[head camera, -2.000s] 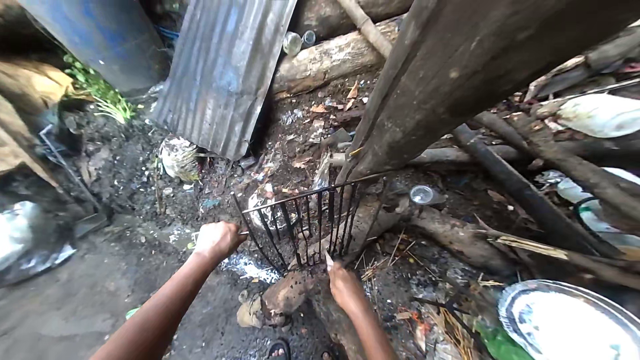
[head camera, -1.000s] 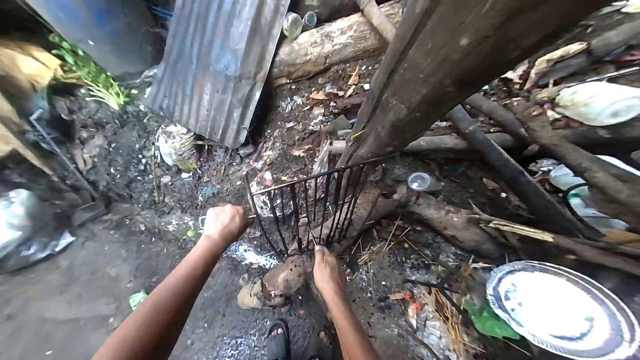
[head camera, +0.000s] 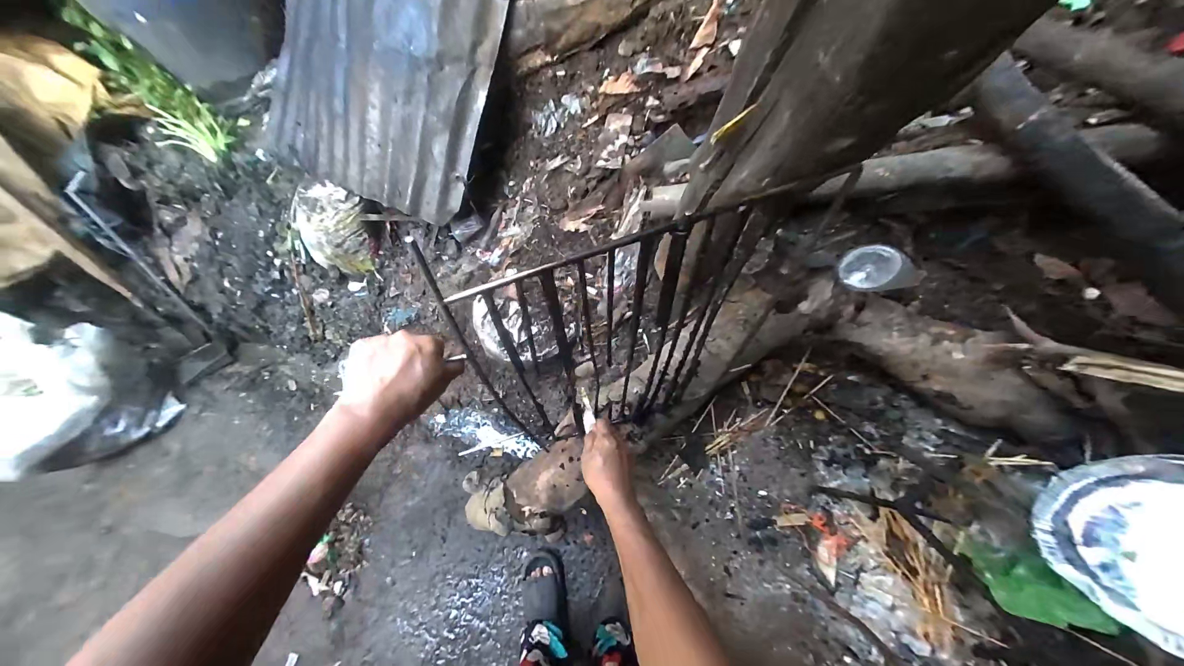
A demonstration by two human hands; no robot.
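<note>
A blackened metal grill grate (head camera: 638, 324) with long bars stands tilted over a log, its far end near the leaning wooden post. My left hand (head camera: 393, 375) is closed around a part at the grate's left side; a short metal end pokes out beside the fingers. My right hand (head camera: 608, 460) grips a small pale, narrow tool (head camera: 588, 413) against the near ends of the bars; its exact kind cannot be told. Under the grate lies a stone-like or wooden lump (head camera: 546, 481). A crumpled foil-like piece (head camera: 518, 324) shows through the bars.
A thick wooden post (head camera: 814, 102) slants across the upper right. Corrugated metal sheet (head camera: 379, 102) leans at the top left. Logs (head camera: 943, 361) lie to the right, near a clear plastic cup (head camera: 871, 267). A whitish round tray (head camera: 1110, 546) sits at the lower right. Plastic bags (head camera: 55, 398) lie left.
The view has come closer to the grate and shifted somewhat. Both hands stay at the grate; the pale tool in my right hand, visible two seconds ago, shows again.
</note>
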